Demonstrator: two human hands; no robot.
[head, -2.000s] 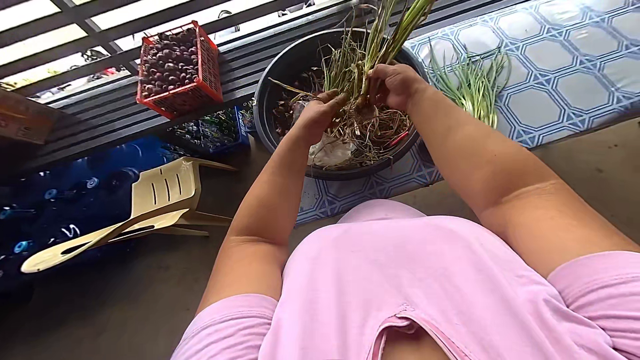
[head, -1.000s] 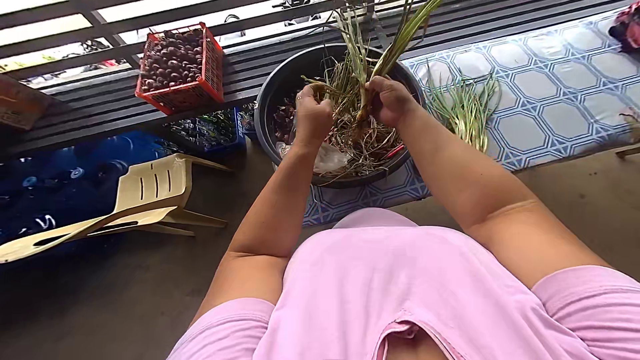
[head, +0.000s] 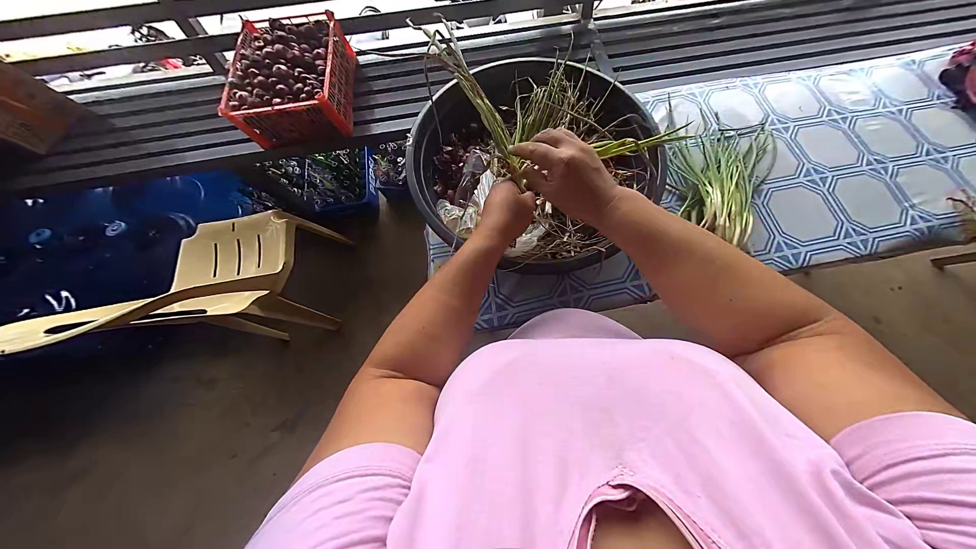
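My left hand is closed around the lower end of a bunch of green onions, whose long leaves lean up and to the left. My right hand is at the same bunch, fingers bent against its stems; its grip is partly hidden. Both hands are over a large black plastic tub holding dry stalks and roots, more green leaves, a crumpled clear plastic bag and some dark red onion-like pieces. Right of the tub, a pile of green onions lies on the patterned tablecloth.
A red plastic crate of dark round produce stands on the slatted bench at the back left. Below are blue crates with bottles. A beige plastic chair is at the left. The blue-and-white tablecloth extends right.
The held bunch's leaves leaned up and to the right before; now they lean up and to the left. My hands have come closer together than one second ago.
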